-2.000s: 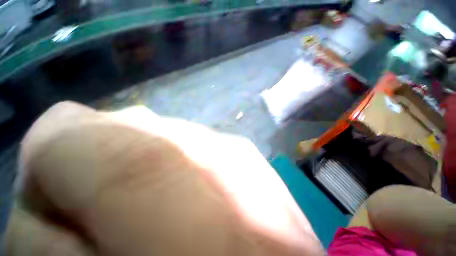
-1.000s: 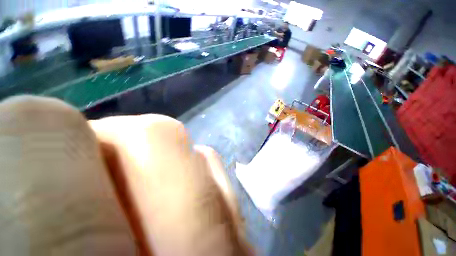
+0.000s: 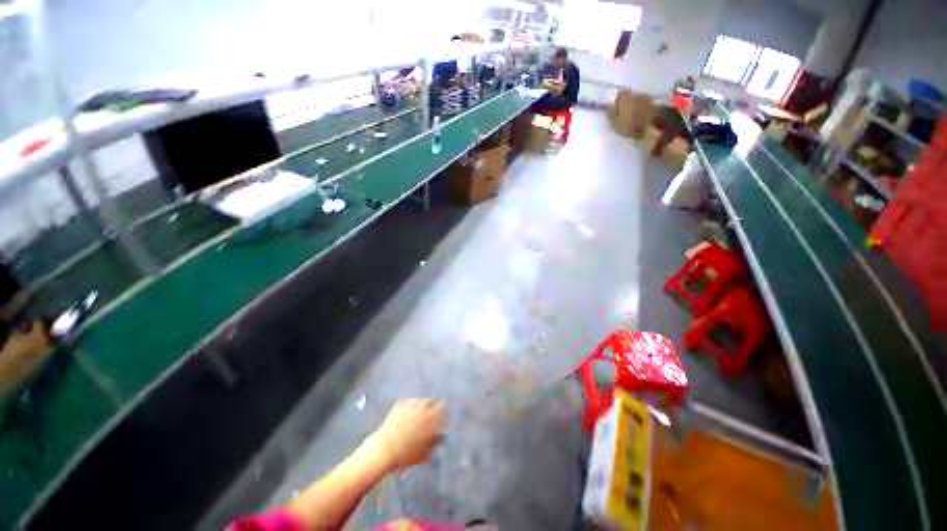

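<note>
My left hand point(image 3: 413, 430) is at the bottom centre, above the grey floor, at the end of a bare forearm with a pink sleeve. Its fingers look curled, but they are small and blurred, and no object shows in them. It touches no bench or box. My right hand is not in view. Nearest on the right are a yellow and white box point(image 3: 621, 462), upright, and a flat orange-brown surface point(image 3: 742, 485) beside it.
A long green bench point(image 3: 312, 244) runs along the left, with a dark screen. A green belt point(image 3: 820, 280) runs along the right. Red stools point(image 3: 649, 363) stand beside it. A person point(image 3: 564, 83) sits far ahead near cartons point(image 3: 480, 174).
The large blurred hand close to the camera is gone; my left hand now shows small and lower down. The view has swung, and the white sheet and upright orange panel are out of view.
</note>
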